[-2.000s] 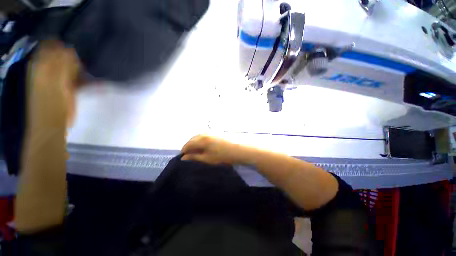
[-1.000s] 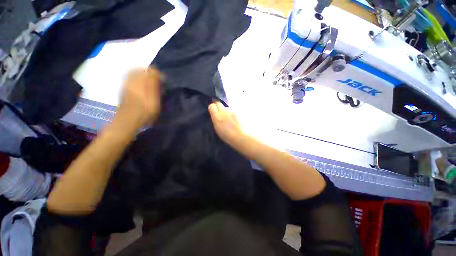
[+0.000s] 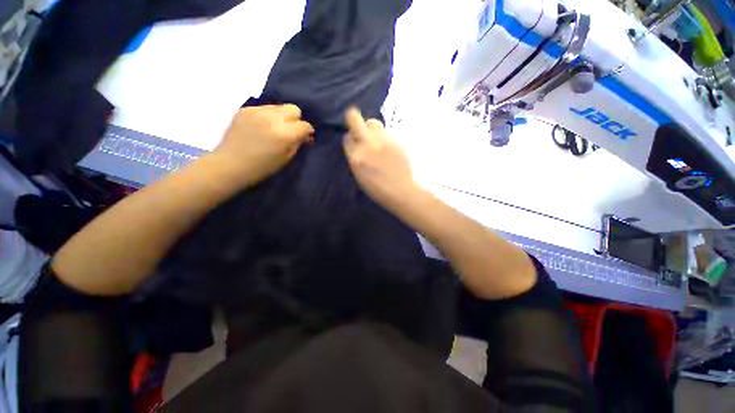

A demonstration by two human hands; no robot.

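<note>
A large black garment (image 3: pixel 334 68) lies from the back of the white table over the front edge and down onto my lap. My left hand (image 3: pixel 270 137) is closed on the black garment near the table's front, its fingers curled into the cloth. My right hand (image 3: pixel 372 149) is on the garment's right side, thumb and fingers pinching its edge, with the index finger pointing up. Both hands are left of the sewing machine's needle area (image 3: pixel 487 113). What the fingertips hold is partly hidden.
The white machine head (image 3: pixel 548 48) stands at the right, with a lit control panel (image 3: pixel 685 173). Black looped handles (image 3: pixel 570 140) lie behind the needle area. More black cloth (image 3: pixel 60 89) lies at the left. A red basket (image 3: pixel 637 323) is below the table's ruler edge (image 3: pixel 600 270).
My left hand has moved right and up, closer to my right hand. My right hand has moved up a little along the cloth. The view has shifted slightly.
</note>
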